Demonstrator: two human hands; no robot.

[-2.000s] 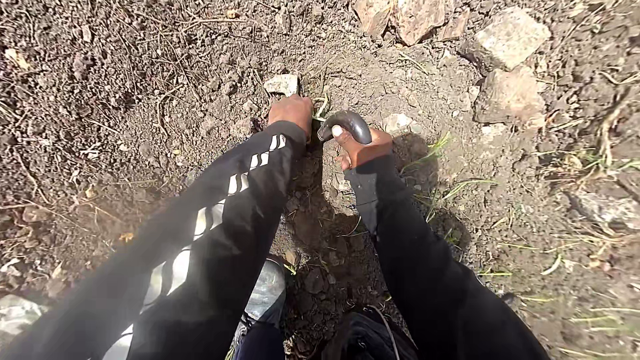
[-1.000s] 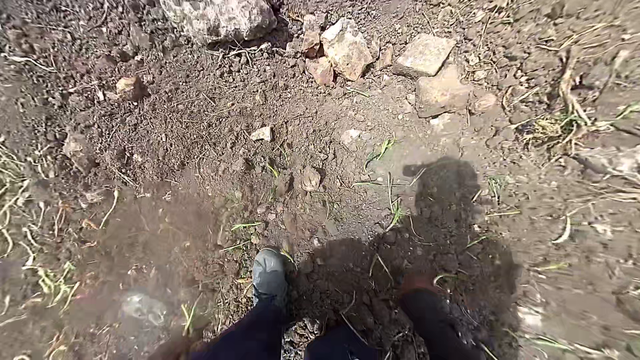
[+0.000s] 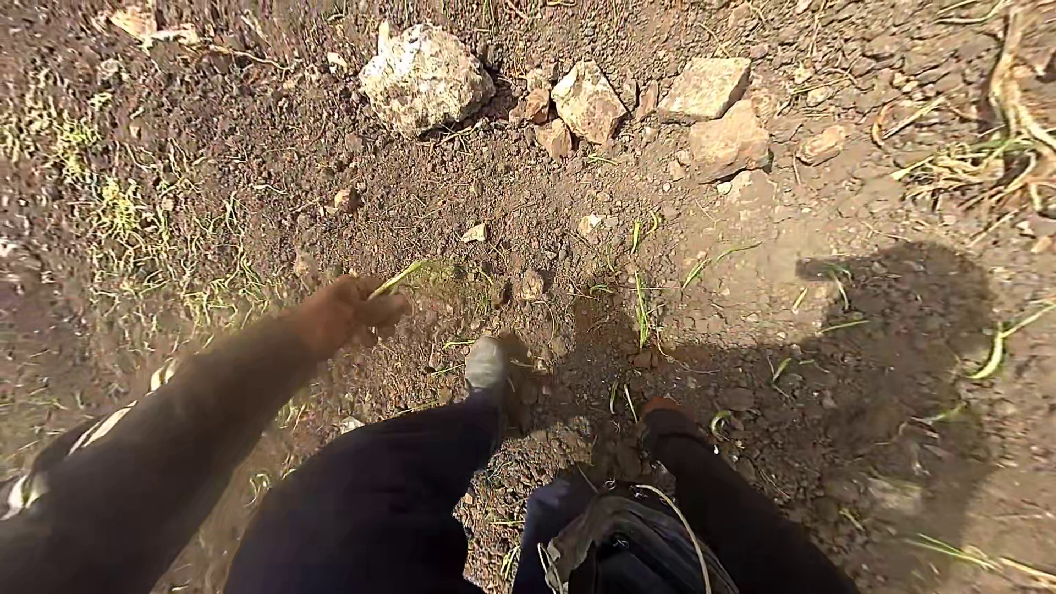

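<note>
My left hand, blurred, is out over the soil left of my shoe, its fingers closed on a small tuft of green grass with pale roots or soil at the end. My right hand hangs low beside the dark bag; only a sliver of it shows past the dark sleeve, so its fingers and anything in them are hidden. Green blades stand or lie on the soil ahead of it.
A large pale rock lies at the top, with several smaller stones to its right. Dry roots are at the right edge. My grey shoe is on the soil; a dark bag hangs at my front. Pulled grass lies left.
Two seconds ago my hands were close together at the ground, the right one on a dark curved object. Now they are apart, and my left hand is out to the left with grass.
</note>
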